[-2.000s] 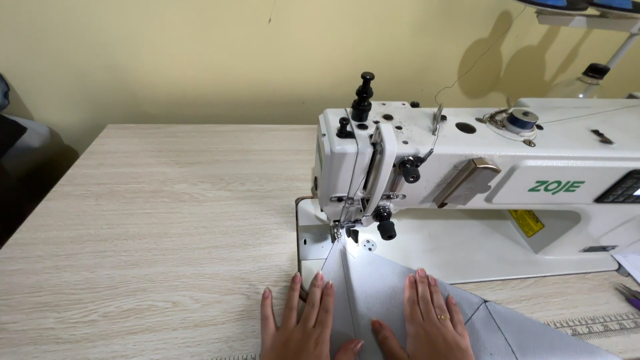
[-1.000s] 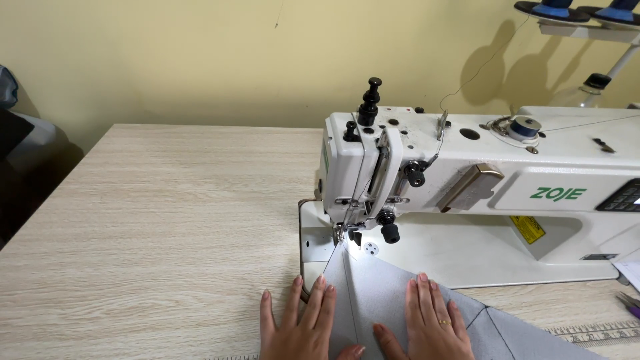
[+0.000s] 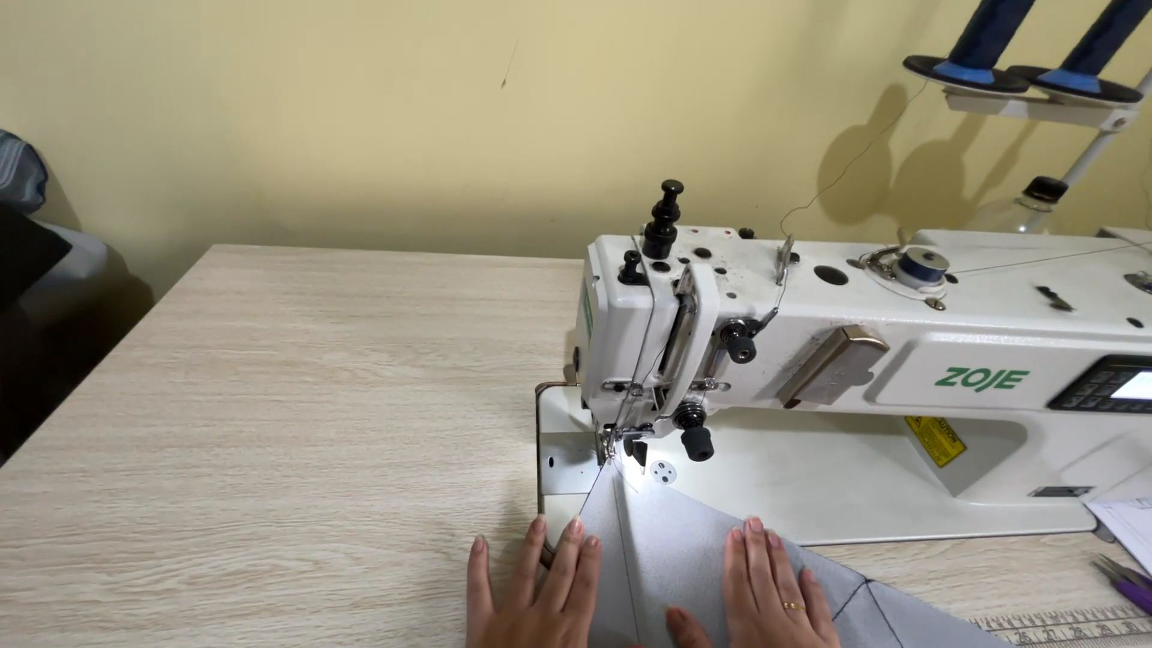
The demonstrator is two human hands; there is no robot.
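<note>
Grey fabric with dark seam lines lies over the bed of a white ZOJE industrial sewing machine, its narrow end at the presser foot. My left hand rests with spread fingers, partly on the fabric's left edge and partly on the table. My right hand, wearing a ring, lies flat on the fabric's right part. Both palms run out of the frame at the bottom. The needle tip cannot be made out in the glare of the lamp.
A wood-grain table extends left. At the lower right lie a measuring tape or ruler, purple-handled thread snips and paper. Dark blue thread cones stand on a rack above a capped clear bottle.
The view has shifted slightly. Both hands stay at nearly the same places on the fabric, and its end remains at the presser foot.
</note>
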